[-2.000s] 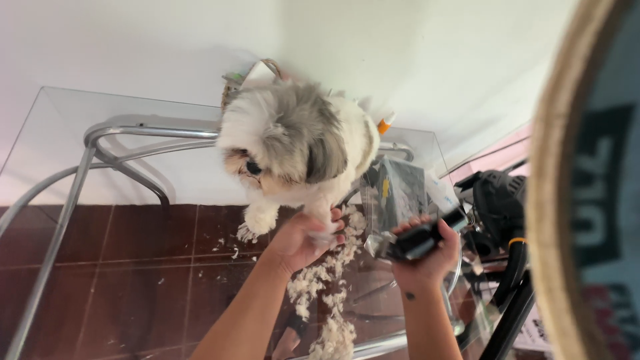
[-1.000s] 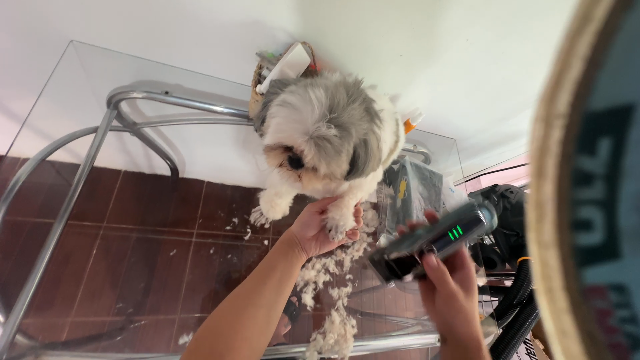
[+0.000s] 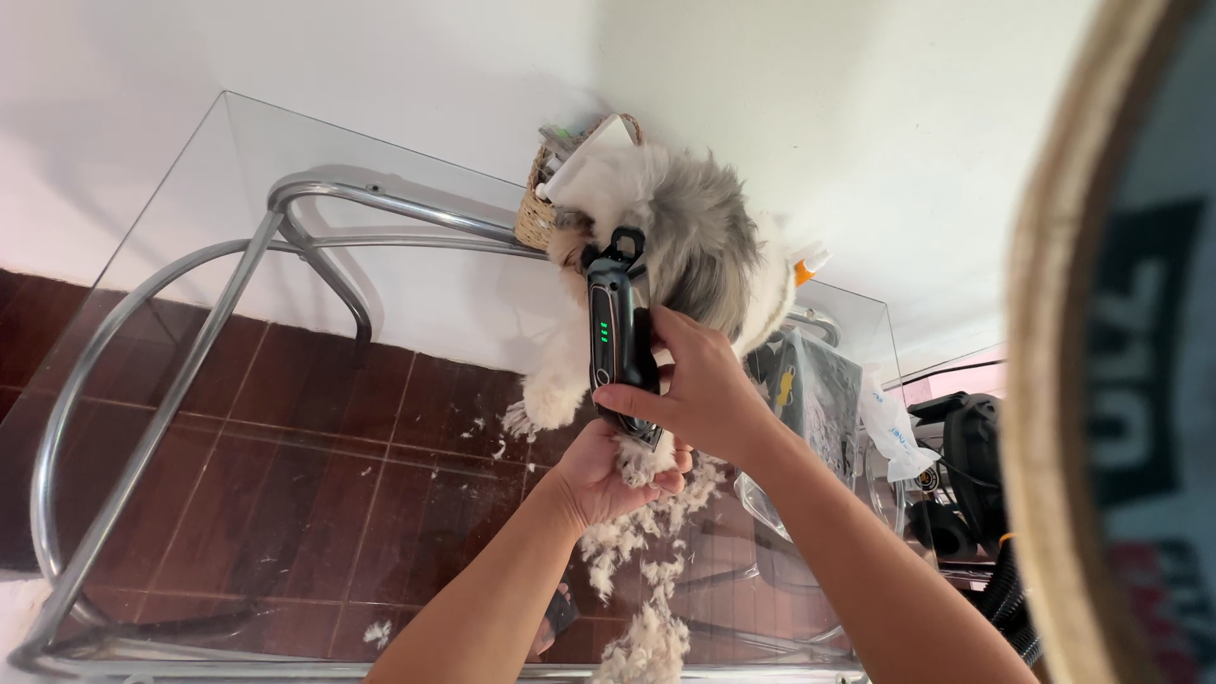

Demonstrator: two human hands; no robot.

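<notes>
A shaggy grey-and-white dog (image 3: pixel 703 228) is on the glass table (image 3: pixel 456 399), its head turned to the left. My left hand (image 3: pixel 598 475) holds the dog's front paw (image 3: pixel 646 461) from below. Gripped in my right hand (image 3: pixel 698 380) is a black cordless hair clipper (image 3: pixel 613 332) with small green lights. The clipper's lower end lies against the fur just above the held paw. The dog's other front paw (image 3: pixel 546 404) rests on the glass. Part of the dog's face is hidden behind the clipper. Clumps of cut fur (image 3: pixel 651 608) lie below my hands.
Behind the dog stands a wicker basket (image 3: pixel 537 214) with a white item and other things. A clear plastic bag (image 3: pixel 822 389) is right of the dog, with black equipment (image 3: pixel 969 456) beyond. Chrome tubes (image 3: pixel 237 275) frame the table. A large round wooden rim (image 3: pixel 1045 285) fills the right edge.
My right hand has brought the clipper left and up to the held paw; a second ago it was off to the right. The dog's head has turned. My left hand still holds the paw.
</notes>
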